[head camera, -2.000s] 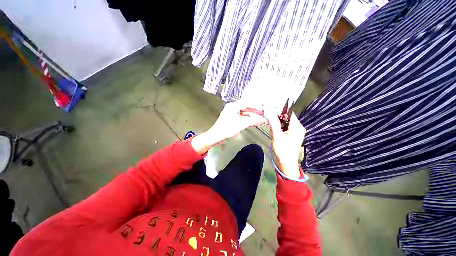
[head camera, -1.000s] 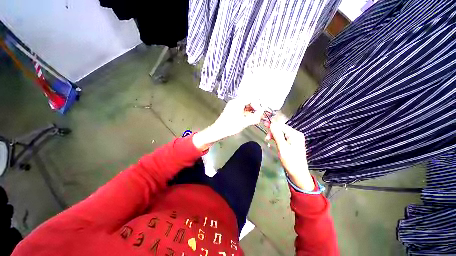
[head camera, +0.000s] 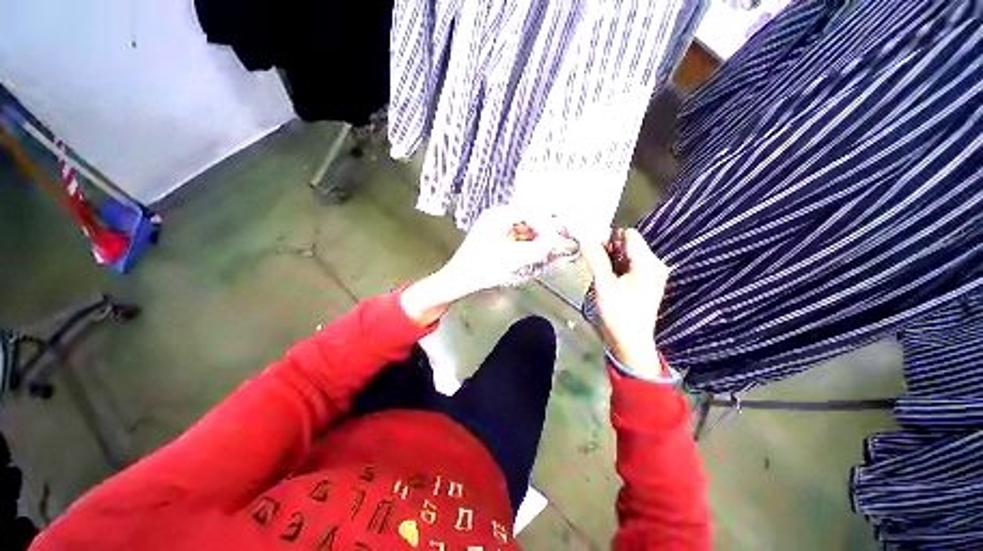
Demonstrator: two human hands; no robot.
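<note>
A light striped garment (head camera: 539, 86) hangs at top centre, its lower part washed out to white. My left hand (head camera: 496, 250) pinches its bottom edge (head camera: 552, 258), where a small bunched strip shows under the fingers. My right hand (head camera: 631, 288) is just right of it and holds a small dark reddish tool (head camera: 618, 251), mostly hidden in the palm; it may be thread snips. The fingertips of both hands are close together at the garment's edge. Whether they touch is washed out. Any threads are too fine to see.
Dark striped garments (head camera: 819, 205) hang at the right over a metal rail (head camera: 808, 405). Black garments (head camera: 313, 54) hang upper left. A white panel (head camera: 140, 97) stands at the left with a blue and red item (head camera: 127, 239) against it. A castored stand (head camera: 70, 328) is at lower left.
My right hand has moved up from its lower position of a second ago, and the dark tool shows in it again. My left hand stays at the garment's edge, turned slightly. The view has shifted slightly.
</note>
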